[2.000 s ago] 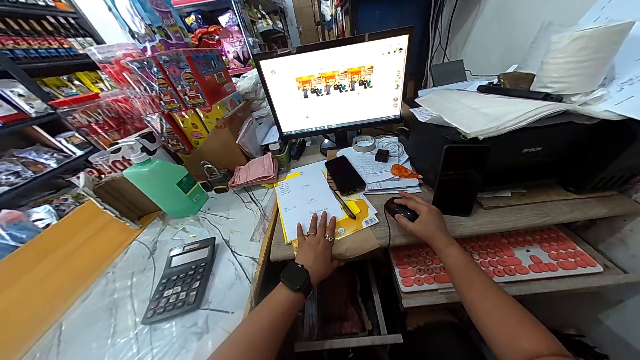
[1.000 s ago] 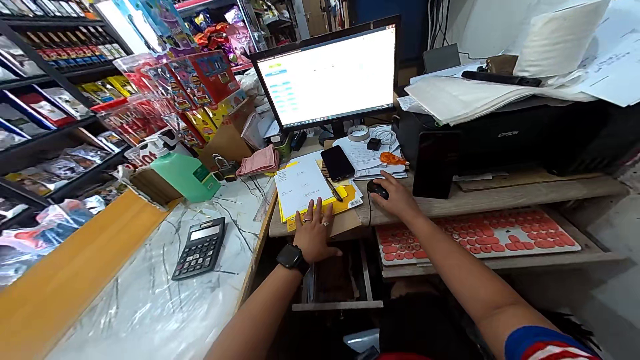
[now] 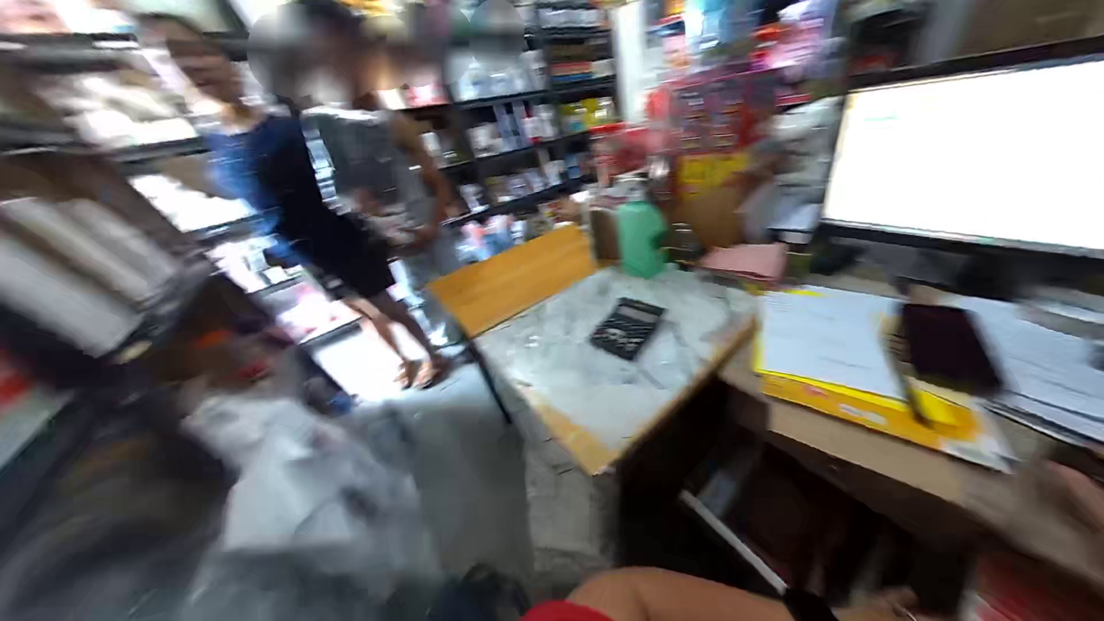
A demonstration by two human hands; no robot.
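Note:
The view is blurred. My left hand (image 3: 884,604), with a black watch at the wrist, is low at the bottom edge near the pulled-out drawer (image 3: 733,539); its fingers are barely visible. At the right edge, a smeared patch of skin appears to be my right hand (image 3: 1076,487), mostly cut off by the frame, and what it touches is hidden. Above them on the desk lie white papers (image 3: 828,336) on a yellow envelope (image 3: 837,405), a pen (image 3: 910,388) and a dark phone (image 3: 949,345). A lit monitor (image 3: 966,155) stands behind.
A calculator (image 3: 628,328) lies on the marble-patterned table (image 3: 552,354), with a green pump bottle (image 3: 640,237) behind it. Two people (image 3: 276,172) stand by stocked shelves (image 3: 509,121) at left. White plastic bags (image 3: 302,474) are heaped at lower left.
The view has swung far to the left. My left hand has left the papers and is lower, by the drawer. Two people now show beside the shelves.

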